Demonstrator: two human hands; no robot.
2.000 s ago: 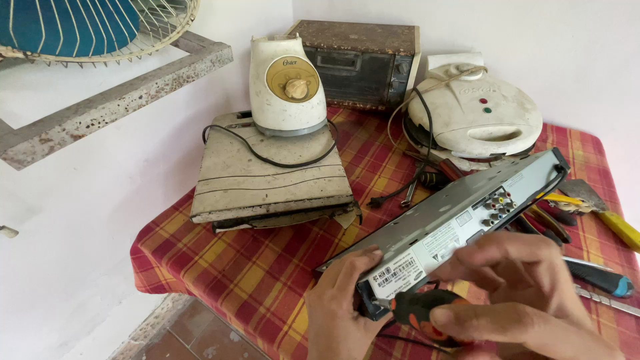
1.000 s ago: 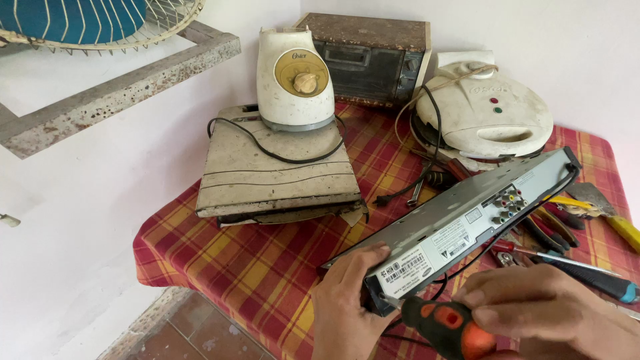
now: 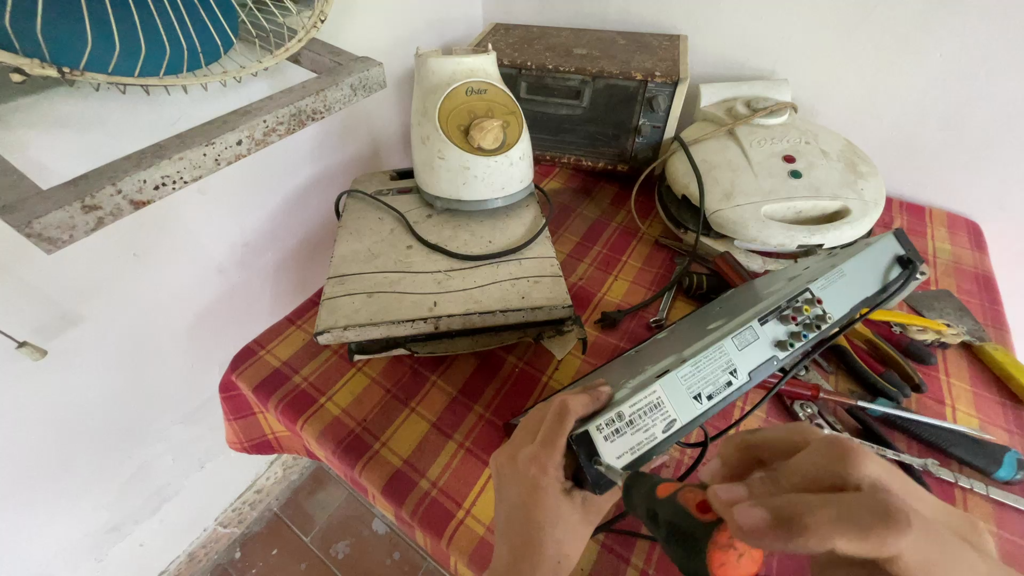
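Note:
A slim Samsung DVD player (image 3: 744, 352) stands tilted on its side, its rear panel with coloured jacks facing me. My left hand (image 3: 548, 480) grips its near end, thumb and fingers around the casing. With my right hand (image 3: 848, 496) I hold a screwdriver with a black and orange handle (image 3: 692, 520). Its short shaft points at the corner of the rear panel, near a screw; whether the tip touches the screw cannot be told. A black power cord (image 3: 788, 372) runs along the player's lower edge and loops beneath it.
A checked tablecloth (image 3: 384, 408) covers the table. At the back are a blender base (image 3: 472, 168) on a flat beige appliance (image 3: 440, 296), a toaster oven (image 3: 584, 88) and a white sandwich maker (image 3: 776, 180). Several tools, including pliers (image 3: 880, 360) and a red-handled screwdriver (image 3: 800, 390), lie right. A fan (image 3: 144, 40) hangs upper left.
The screwdriver in my right hand has moved left, its shaft now at the player's near corner. My left hand has kept its grip on the player.

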